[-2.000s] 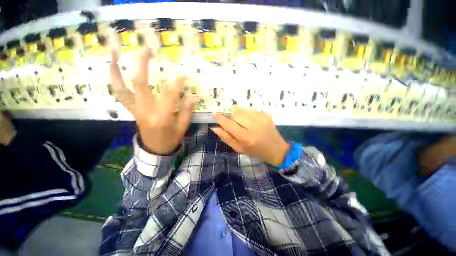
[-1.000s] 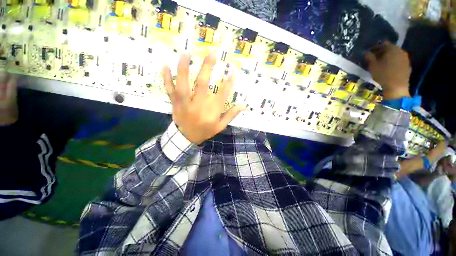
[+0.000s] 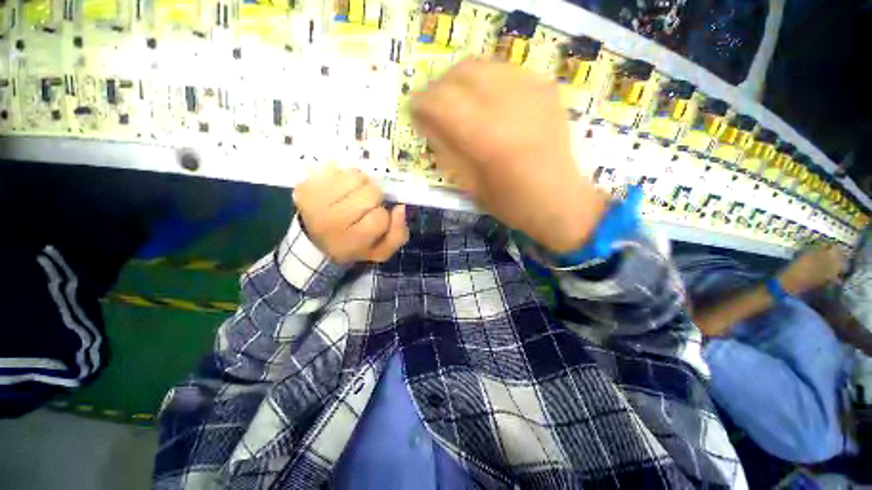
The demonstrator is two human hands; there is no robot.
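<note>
The long cream-yellow PCB panels (image 3: 258,72) run across the view, with yellow-taped transformers (image 3: 576,72) along their far edge and small dark fitted components on them. My right hand (image 3: 507,144), with a blue wrist strap (image 3: 612,230), is over the boards with its fingers curled down; it is blurred and its fingertips are hidden, so I cannot tell what it holds. My left hand (image 3: 349,215) is curled at the near rail (image 3: 239,169), below the boards. A small dark bit shows near its fingertips; what it holds is unclear.
Dark bins with shiny parts (image 3: 669,21) lie behind the far rail at the upper right. Another person's arm (image 3: 765,295) with a blue strap reaches to the line at the right. A striped dark sleeve (image 3: 72,316) is at the left. The green floor (image 3: 177,354) shows below.
My right hand has come back from the bins at the upper right to the middle of the boards. My left hand has drawn back from the board to the near rail and curled.
</note>
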